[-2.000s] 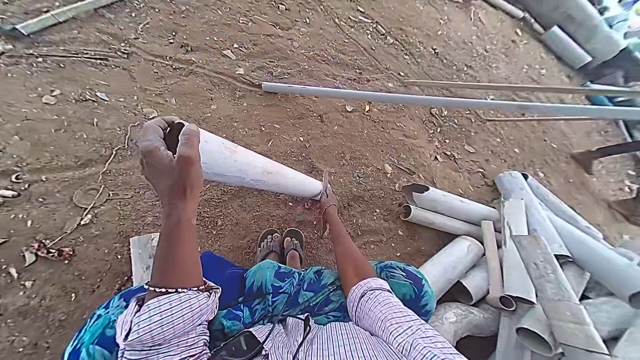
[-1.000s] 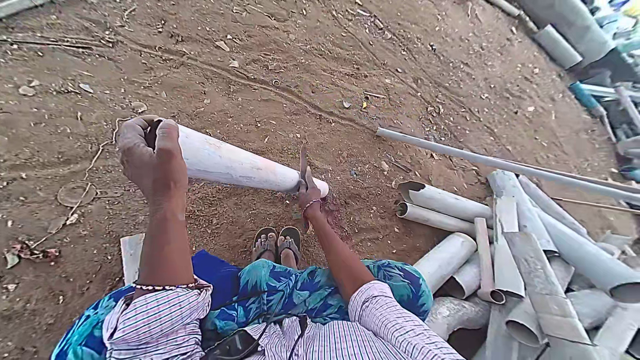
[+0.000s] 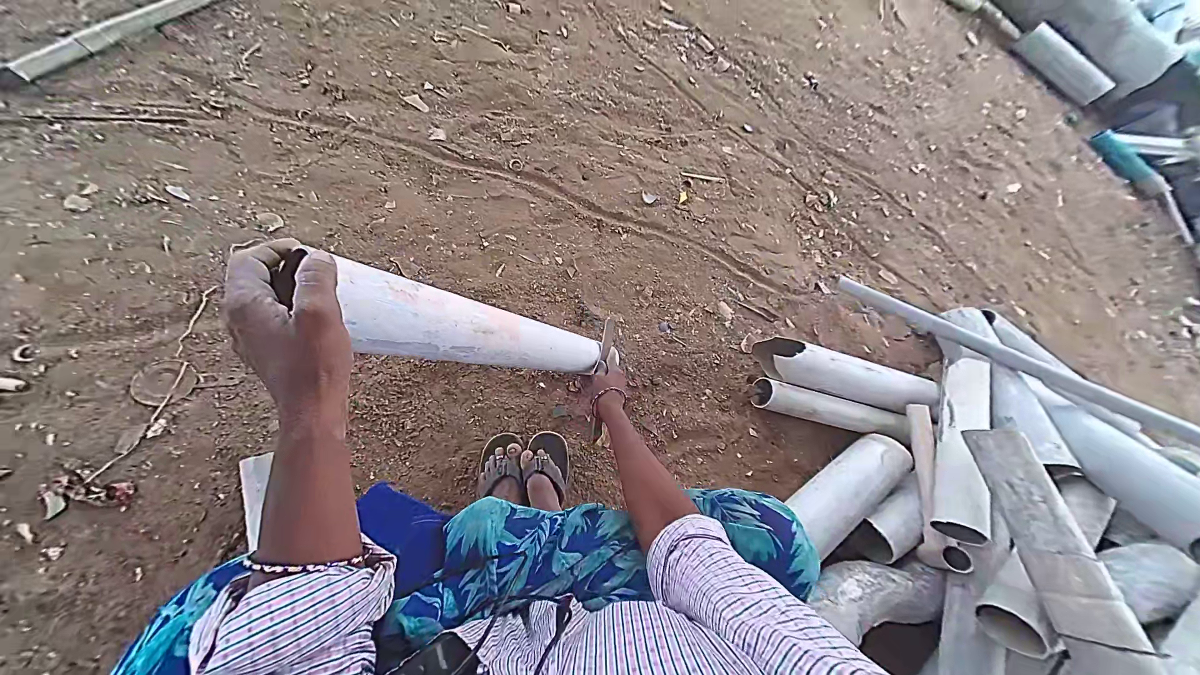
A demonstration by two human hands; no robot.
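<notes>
A pale plastic pipe lies across in front of me, held above the dirt. My left hand grips its open end at the left, thumb on the near side and fingers over the rim. At the pipe's right end is my right hand, with a thin flat blade sticking up from it beside the pipe end. How the fingers close round the blade is partly hidden, and its handle cannot be made out.
Cut pipes and flat pieces are piled at the lower right. A long thin pipe slants over that pile. More pipes lie at the upper right, and a pale strip at the upper left.
The long thin pipe on the ground has shifted right and down in view and now lies over the pile. Both hands stay at the two ends of the held pipe.
</notes>
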